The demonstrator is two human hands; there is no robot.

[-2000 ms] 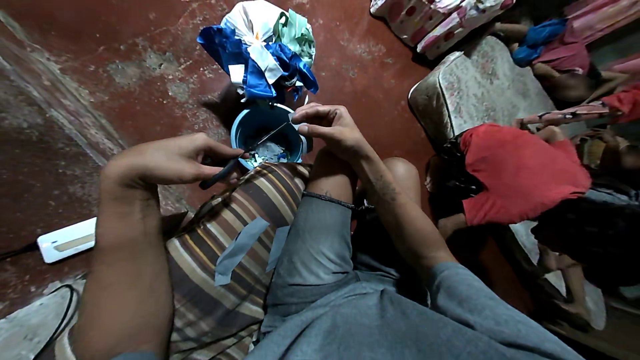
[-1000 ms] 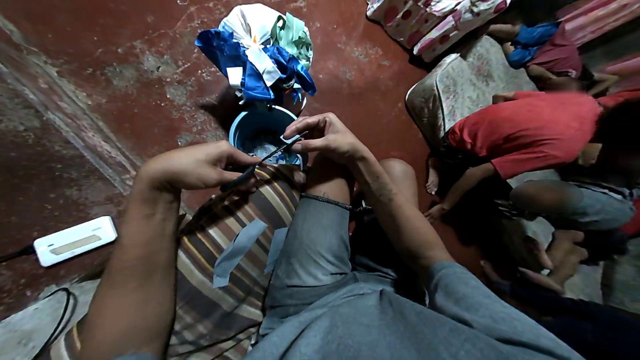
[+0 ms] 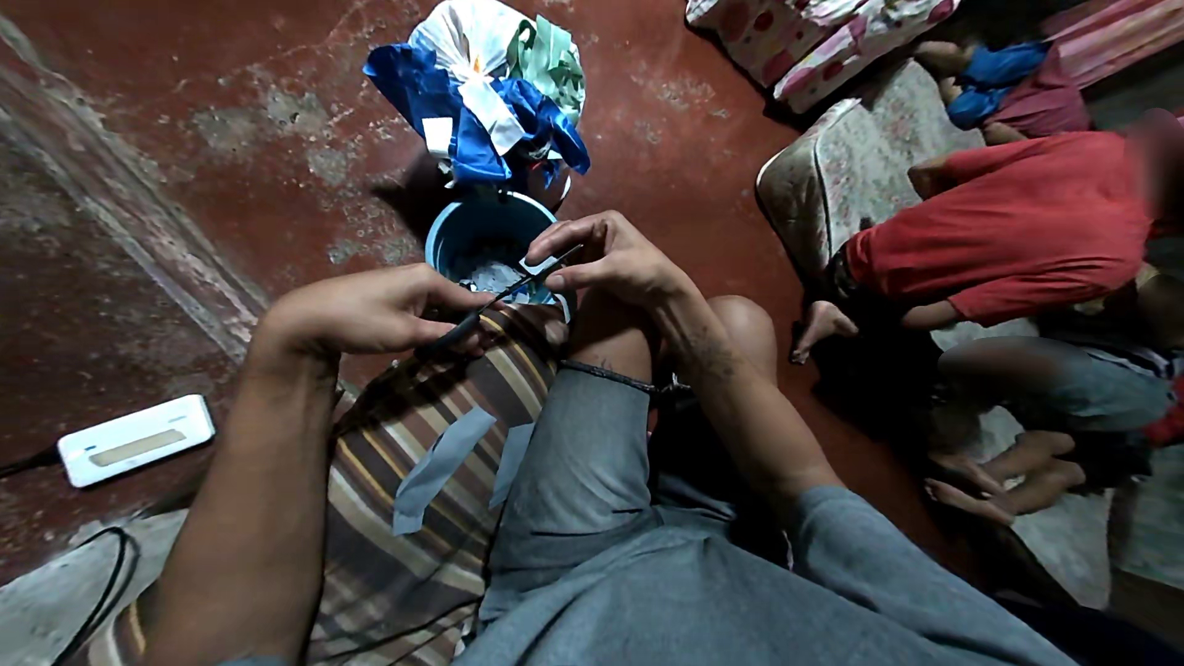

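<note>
My left hand (image 3: 393, 310) grips the dark handle of a thin-bladed cutting tool (image 3: 460, 327), probably scissors. Its narrow blade points up and right, towards my right hand (image 3: 615, 259). Between the right thumb and fingers is a small white piece (image 3: 537, 266), with the blade right against it. Both hands are over the near edge of a blue plastic bucket (image 3: 442, 229), which has whitish scraps inside. Two grey strips (image 3: 442, 470) lie on the brown striped cloth (image 3: 407, 573) beside my leg. How the handle sits in the left fingers is partly hidden.
Beyond the bucket sits a bundle of white, blue and green material (image 3: 490, 92). A white device with a cord (image 3: 137, 440) lies at left on the red floor (image 3: 647, 157). At right are a floral mattress (image 3: 842, 176), a person in a red top (image 3: 1008, 222) and other people.
The person in red at right has shifted, and the legs of a person beside them have moved. My hands remain over the bucket with small shifts of the tool.
</note>
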